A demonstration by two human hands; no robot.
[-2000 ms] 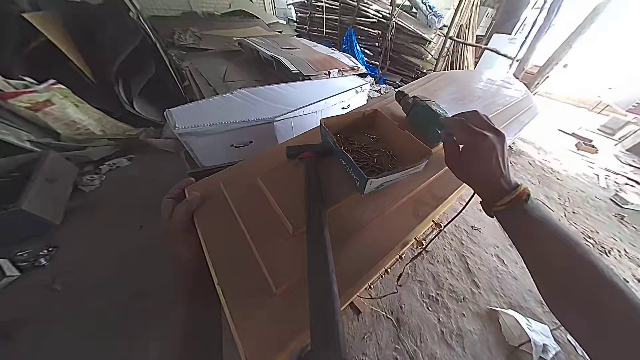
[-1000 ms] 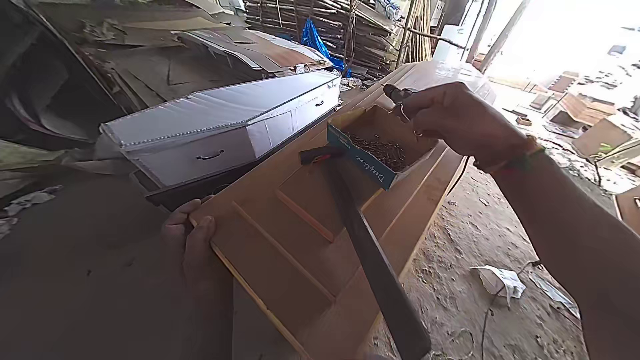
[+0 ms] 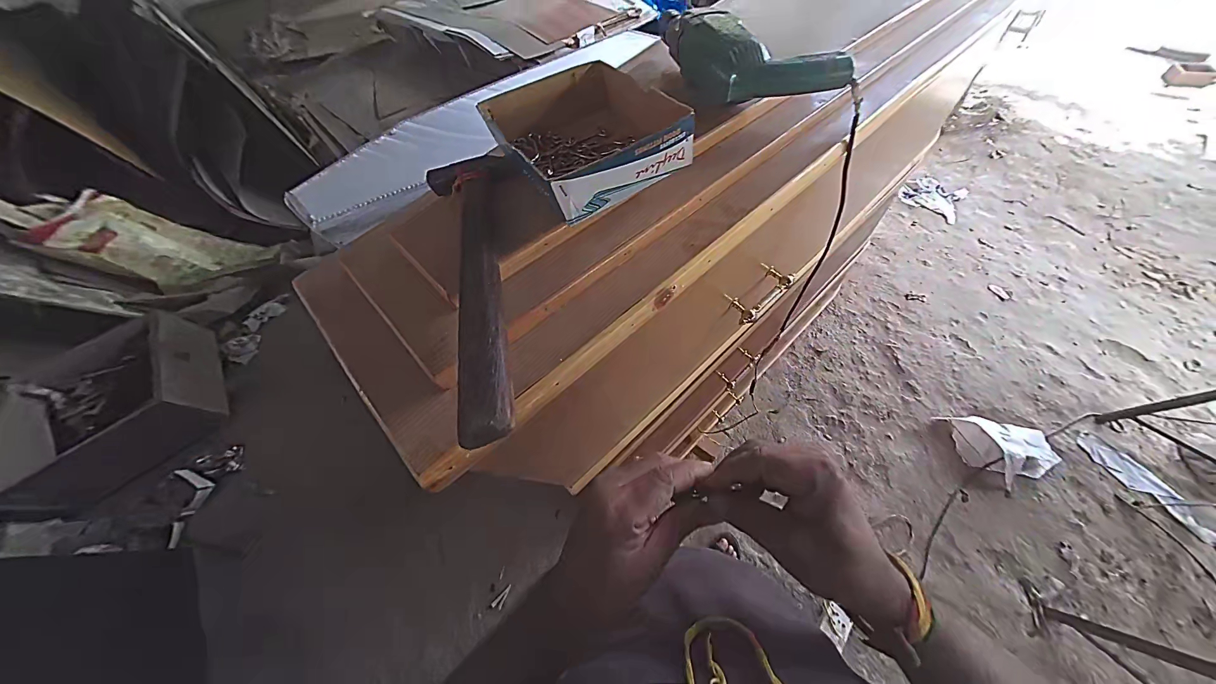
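My left hand [image 3: 635,532] and my right hand [image 3: 803,513] meet in front of my lap, fingertips together around small metal pieces, perhaps screws; too small to tell. Just beyond them lies a brown wooden coffin [image 3: 608,323] with gold-coloured handle fittings [image 3: 760,294] along its side. On the lid rests a hammer [image 3: 483,323], its wooden handle towards me and its head against an open cardboard box [image 3: 627,180] of screws [image 3: 570,150]. Behind the box, a green power drill [image 3: 750,71] lies on the lid, its black cord [image 3: 834,228] hanging down the side.
A white coffin [image 3: 399,171] stands behind the brown one. At left are a cardboard box of metal pieces [image 3: 180,370] and a printed sack [image 3: 142,237]. White scraps [image 3: 1007,446] and thin metal rods [image 3: 1130,646] lie on the dirt floor at right.
My right hand has let go of the green drill, which now lies on the lid, and has come down to my lap. My left hand has left the coffin's edge and joined it.
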